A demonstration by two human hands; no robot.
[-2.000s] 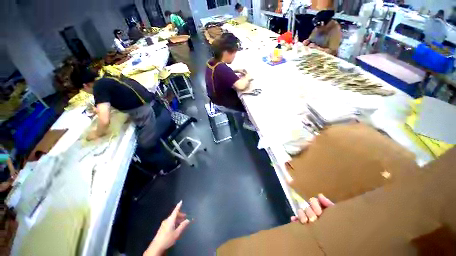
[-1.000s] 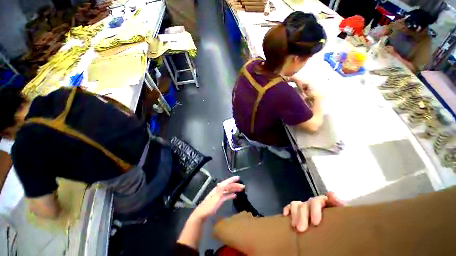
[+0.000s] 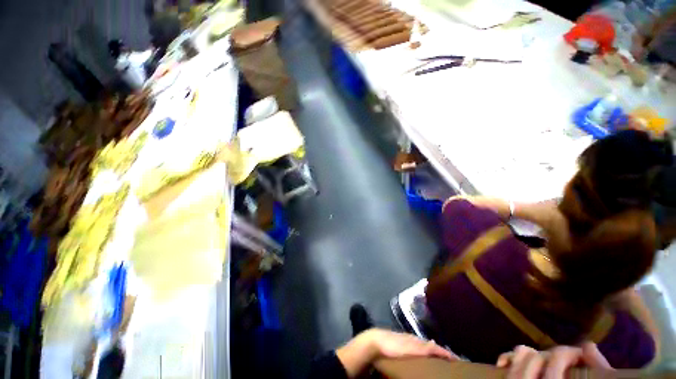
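A brown panel bundle [image 3: 445,369] shows as a narrow strip along the bottom edge; most of it is out of the picture. My left hand [image 3: 396,346] lies over its left end, with the palm on the top edge and the fingers pointing right. My right hand [image 3: 552,363] has its fingers curled over the top edge further right and is cut off by the bottom of the picture. How thick the bundle is cannot be told.
A seated person in a purple shirt [image 3: 482,274] is close in front on the right, at a white bench [image 3: 474,104]. A left bench [image 3: 170,326] holds yellow-edged pieces [image 3: 89,229]. A grey aisle [image 3: 341,244] runs between, with a stool [image 3: 274,141] beside the left bench.
My left hand, free in the air before, now rests on the brown bundle. The bundle has dropped lower in view. The seated person is nearer, and the person at the left bench has left the view.
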